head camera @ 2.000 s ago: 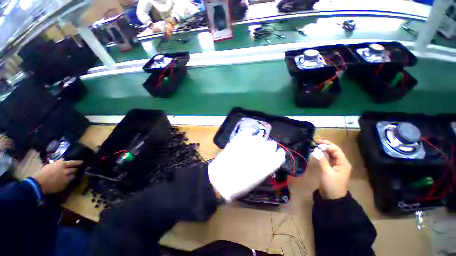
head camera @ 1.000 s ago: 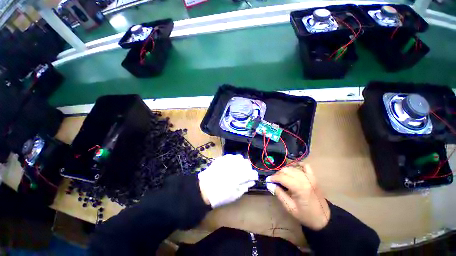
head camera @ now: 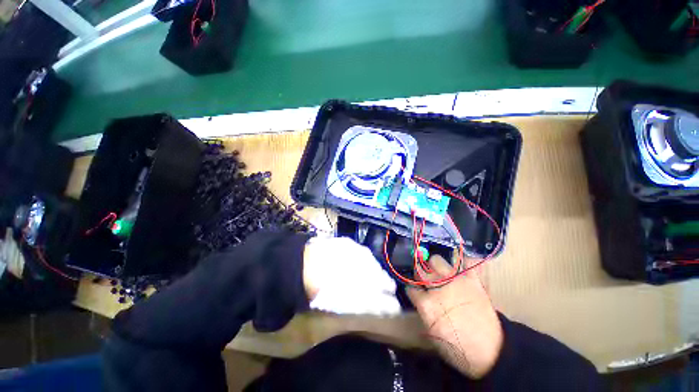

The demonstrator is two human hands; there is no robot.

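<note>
A black front shell (head camera: 471, 153) lies open in front of me, with a silver speaker driver (head camera: 372, 157) at its left. A green circuit board (head camera: 425, 203) rests across the shell beside the driver, with red lead wires looping down from it. The cabinet body (head camera: 351, 228) is below the shell, mostly hidden by my hands. A small bright green end (head camera: 422, 253) shows inside it. My white-gloved left hand (head camera: 351, 277) is at the body's left part. My bare right hand (head camera: 454, 310) reaches into the body under the red wires, fingertips hidden. Whether either hand holds anything cannot be seen.
A heap of small black parts (head camera: 237, 203) lies at left beside another cabinet body (head camera: 126, 164). Another open speaker (head camera: 613, 172) stands at right. A green conveyor belt (head camera: 368, 57) with more speakers runs beyond a pale rail. A white glove shows at the far left edge.
The view has tilted down. The hands, first apart with the right one raised beside the shell, came together at the body's near edge. Now the right hand reaches further into the body.
</note>
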